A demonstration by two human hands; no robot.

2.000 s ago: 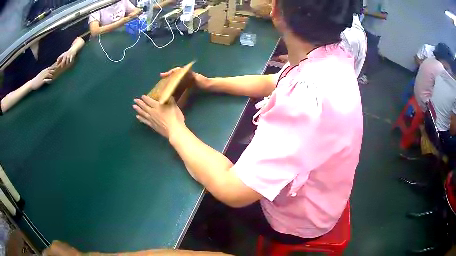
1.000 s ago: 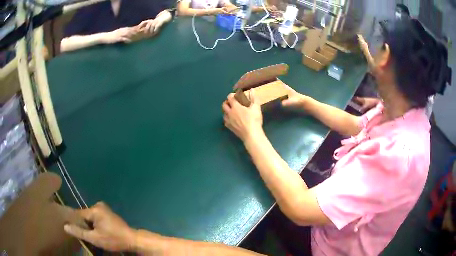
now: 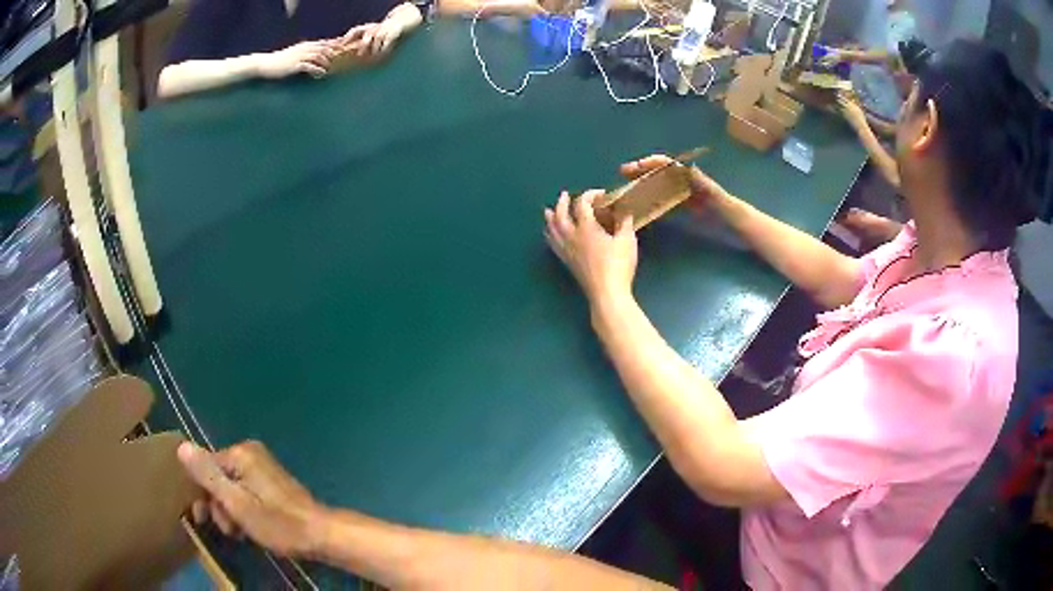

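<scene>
A brown cardboard mailer box [image 3: 87, 496] with its wide, round-ended lid flap raised is at the lower left, cut off by the picture's edge. My right hand [image 3: 256, 499] reaches in from the bottom, and its thumb and fingers hold the box's right edge. The inside of the box is hidden. My left hand is not in view. Shiny clear bags [image 3: 46, 329] stand in rows behind the box at the left edge.
A green workbench [image 3: 381, 312] has a metal-edged seam beside two cream uprights [image 3: 116, 196]. A person in pink [image 3: 912, 404] at the right holds a brown box [image 3: 652, 196]. Another person's hands [image 3: 346, 49] are across the bench. Open boxes [image 3: 760, 110] and white cables stand at the back.
The view has swung left, bringing the mailer box, bags and uprights into sight. My right hand has moved from the bottom edge onto the box. The neighbour's box has changed tilt.
</scene>
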